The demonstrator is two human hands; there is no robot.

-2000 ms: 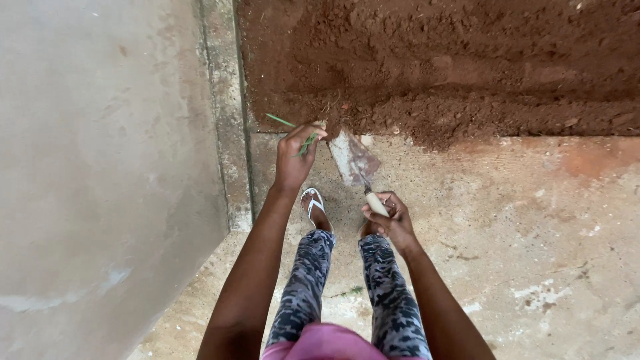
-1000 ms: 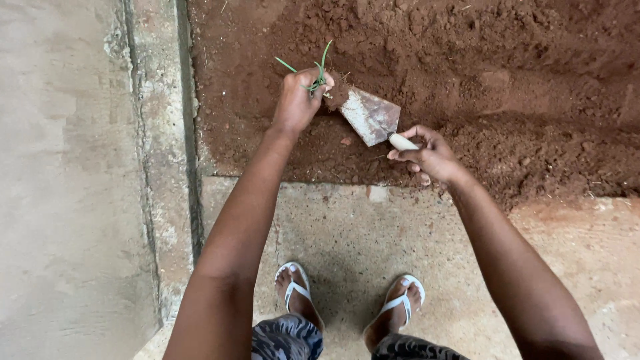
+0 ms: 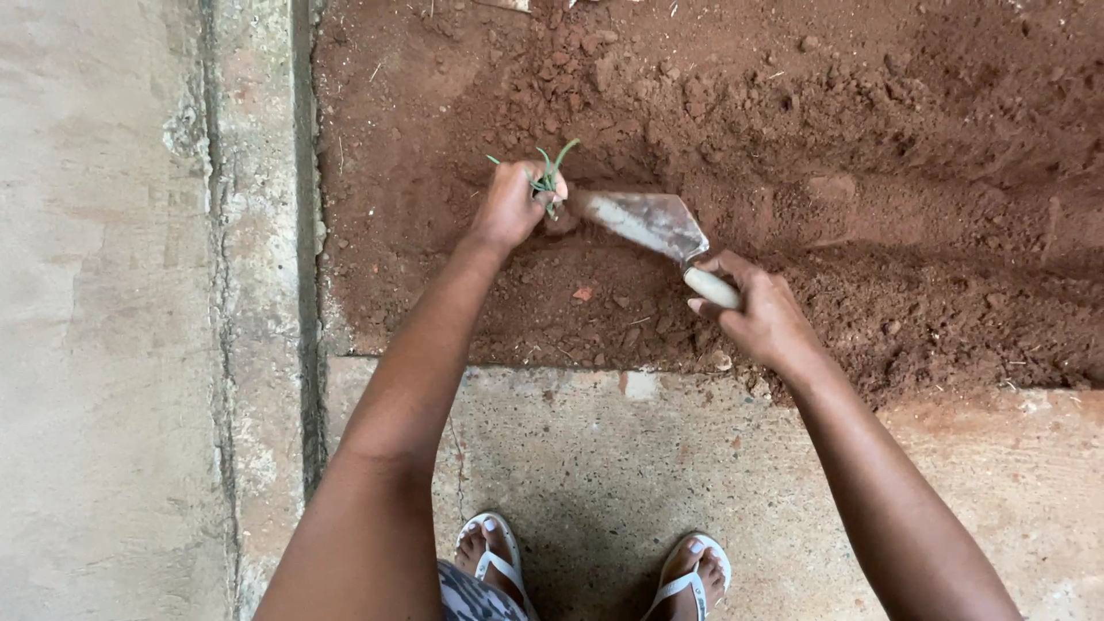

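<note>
My left hand pinches a small green seedling with thin leaves, low over the reddish-brown soil. In my right hand is a pointing trowel, held by its pale handle. The trowel's blade bears soil smears and points left, its tip close to the seedling and the fingers of my left hand. Whether the tip is in the soil or just above it I cannot tell. The seedling's lower end is mostly hidden by my fingers.
A concrete slab borders the soil on the near side, with my feet in white flip-flops on it. A raised concrete edge and a grey wall or paved surface lie on the left. Shallow furrows run through the soil on the right.
Both hands have moved forward from above the slab's edge to over the soil, still holding the seedling and the trowel. The trowel's blade now points more to the left. The view has shifted forward.
</note>
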